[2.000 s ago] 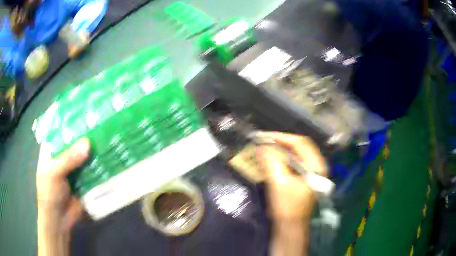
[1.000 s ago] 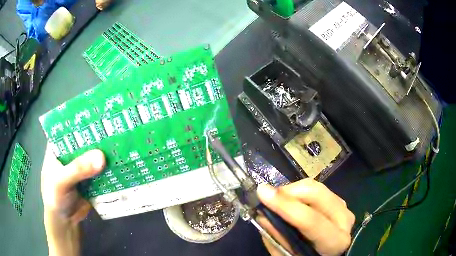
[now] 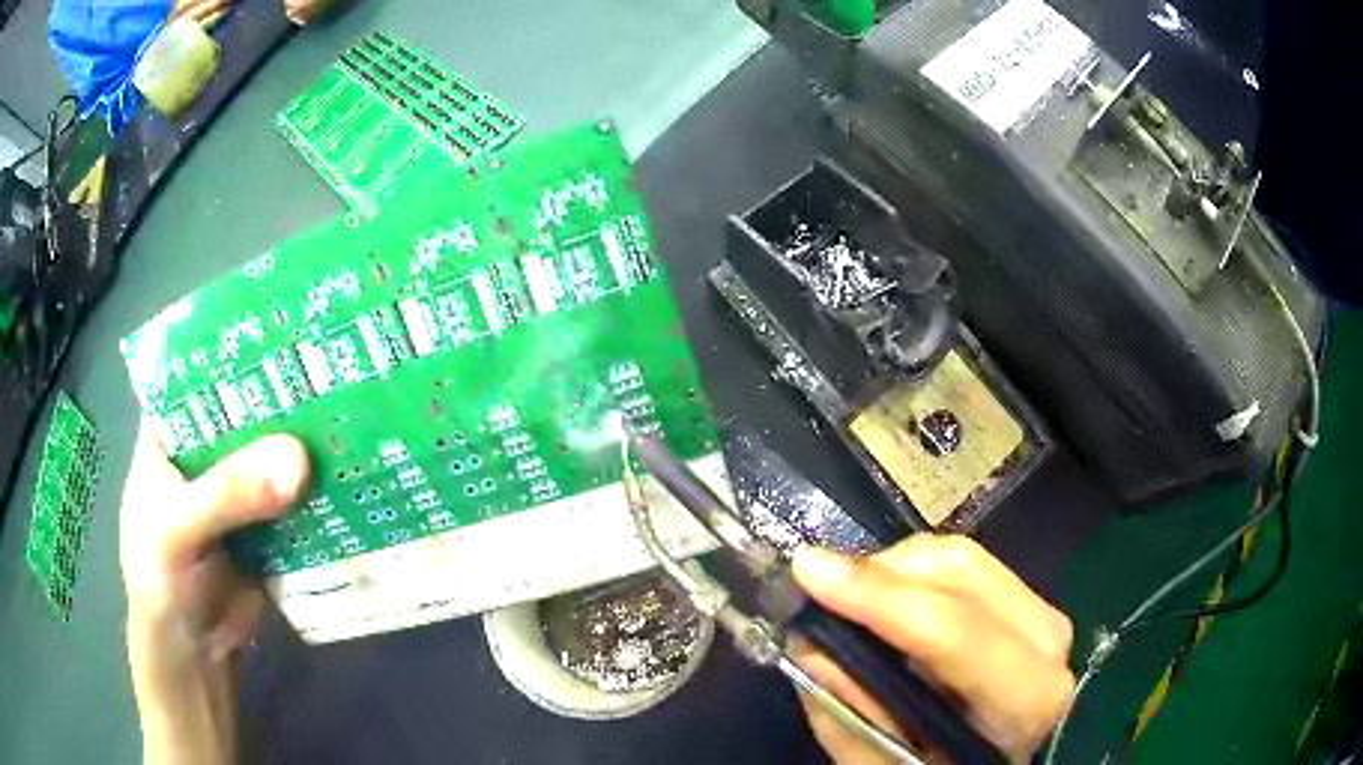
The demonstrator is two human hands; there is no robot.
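Observation:
My left hand [image 3: 217, 523] grips the lower left edge of a green PCB panel [image 3: 344, 411], thumb on its face, fingers hidden behind. A whitish scuffed strip [image 3: 478, 556] runs along the panel's lower edge. My right hand [image 3: 942, 643] holds a soldering iron [image 3: 837, 635] with a black handle. The iron's tip is at the lower right part of the panel, with faint smoke there. A thin curved solder feed tube [image 3: 650, 538] runs beside the iron to its tip.
A solder waste cup [image 3: 523, 665] is below the panel. To the right are the iron stand [image 3: 800, 224], a yellow-tan sponge [image 3: 939, 438] and the dark solder feeder [image 3: 957, 180]. Other green panels [image 3: 351, 127] lie on the belt [image 3: 598, 67]. A person's blue sleeve [image 3: 97, 53] shows top left.
The iron tip and feed tube have moved slightly down the panel's right side. The panel has shifted and tilted slightly. The loose panels on the belt have shifted slightly in view.

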